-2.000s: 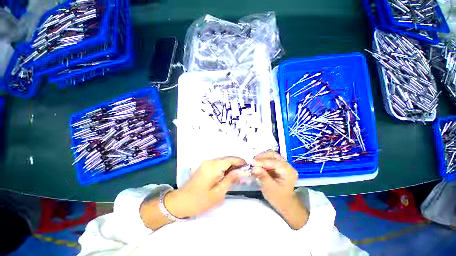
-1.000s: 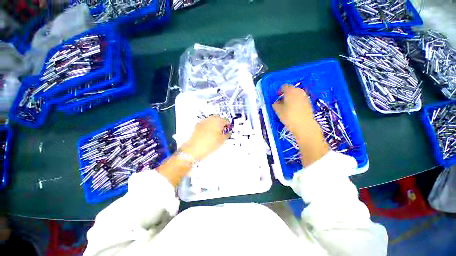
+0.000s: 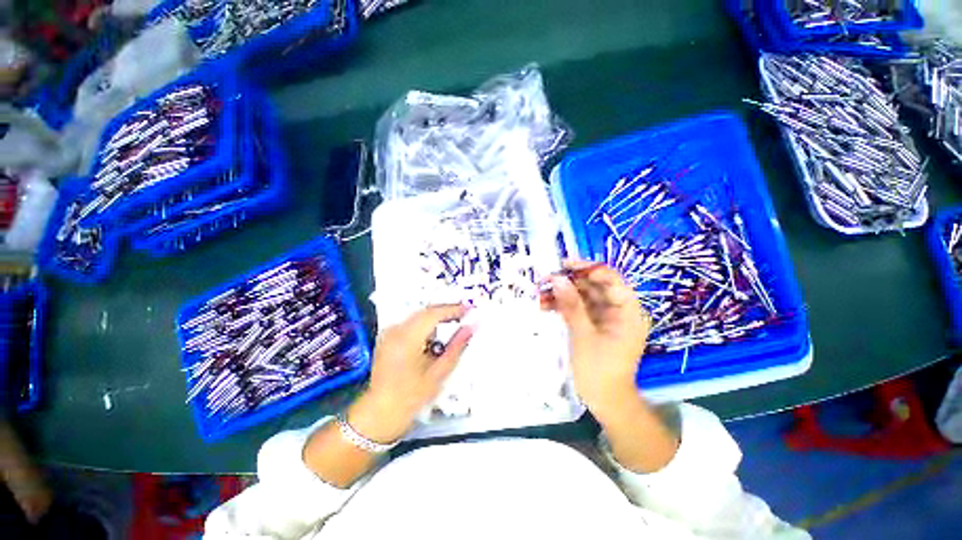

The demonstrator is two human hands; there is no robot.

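Note:
My left hand (image 3: 406, 364) is over the lower left of the white tray (image 3: 496, 369), with a small dark part (image 3: 435, 347) held at its fingers. My right hand (image 3: 603, 327) is over the tray's right edge, its fingertips closed on a thin dark red piece (image 3: 570, 272), probably a rod piece. The two hands are apart. Silver tubes and small dark parts (image 3: 480, 264) lie in the upper half of the white tray. Thin rod pieces (image 3: 675, 258) lie loose in the right blue tray (image 3: 701, 137). Joined silver and dark red pieces (image 3: 276, 332) fill the left blue tray (image 3: 359, 364).
A clear plastic bag of tubes (image 3: 448, 142) lies over the tray's far end. A black smartphone (image 3: 343, 185) with a pale cord is left of it. Filled blue trays (image 3: 248, 158) are stacked far left. A white tray of silver tubes (image 3: 849, 142) and more blue trays are at right.
My right hand has come back from the right blue tray to the white tray with a thin piece. My left hand has moved down and left, away from the small parts.

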